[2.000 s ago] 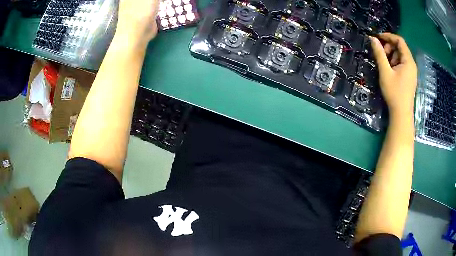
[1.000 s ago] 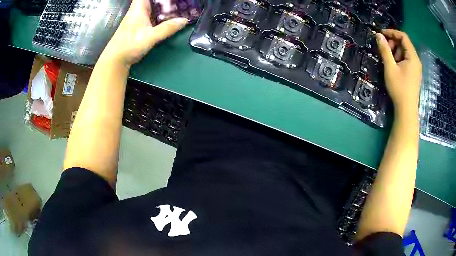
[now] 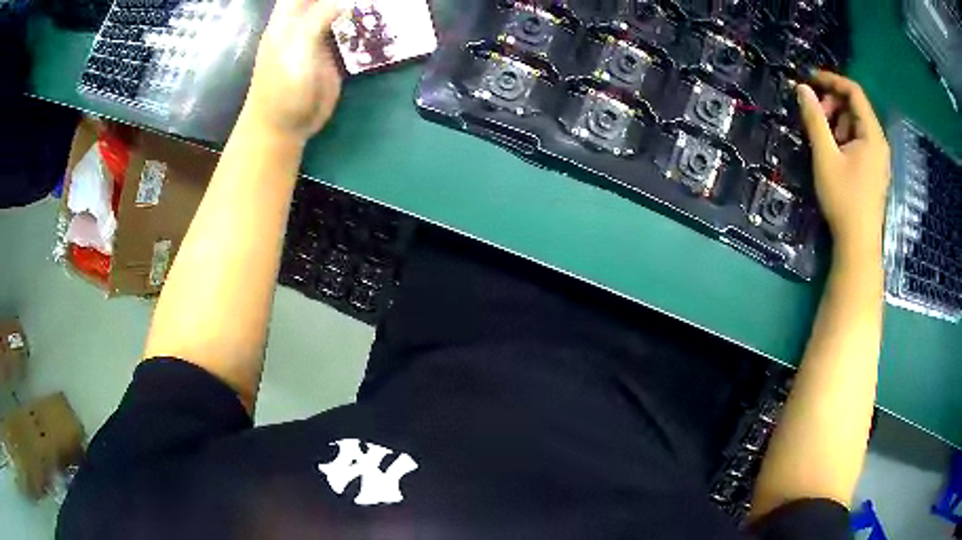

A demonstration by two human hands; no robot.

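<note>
A lit smartphone (image 3: 385,34) with a bright, patterned screen lies at the top edge, left of the black tray. My left hand (image 3: 300,74) is against its left side; its fingertips are partly out of frame, and whether it grips the phone is unclear. The glossy black blister tray (image 3: 538,148) holds squarish modules with round centres, such as this camera module (image 3: 698,160). My right hand (image 3: 850,137) is at the tray's right side, thumb and index finger close together over a pocket. Whether something small is between them cannot be told.
A clear parts tray (image 3: 934,227) with dark parts is right of my right wrist. Another clear tray (image 3: 132,53) is at the left under glaring film. Clear plastic trays (image 3: 939,42) are at the top right. An open cardboard box (image 3: 148,216) is below the bench's left edge.
My left hand moved over to the phone, its thumb reached across the near edge, then drew back. The phone's screen dimmed and is bright again. My right hand stays nearly in place.
</note>
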